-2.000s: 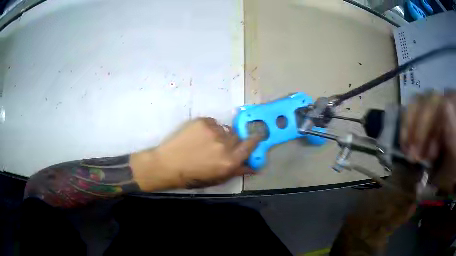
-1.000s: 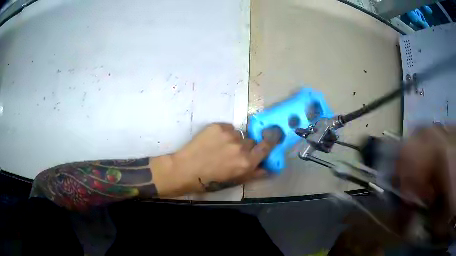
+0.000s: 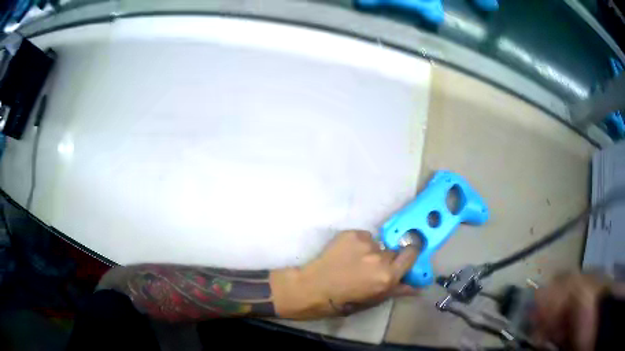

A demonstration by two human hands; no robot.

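A bright blue controller housing (image 3: 445, 221) lies tilted on the tan part of the bench, near the seam with the white part. My left hand (image 3: 353, 274) holds its lower left grip, with a finger in one large opening. My right hand (image 3: 572, 312), blurred at the lower right, holds the power screwdriver (image 3: 519, 306). Its metal screw-feed head (image 3: 463, 286) is just right of the housing's lower grip, apparently clear of it. A dark feed hose (image 3: 541, 243) runs from the head to the upper right.
A green conveyor belt (image 3: 507, 42) beyond the bench carries more blue housings (image 3: 411, 7). A black device (image 3: 24, 86) and a cable (image 3: 34, 161) are at far left. A pale grey case (image 3: 606, 206) stands at the right edge. Small dark specks lie on the tan surface.
The view has shifted, showing more of the belt and the left end. The housing is turned more steeply. The feed head has moved from over the housing to beside its lower grip.
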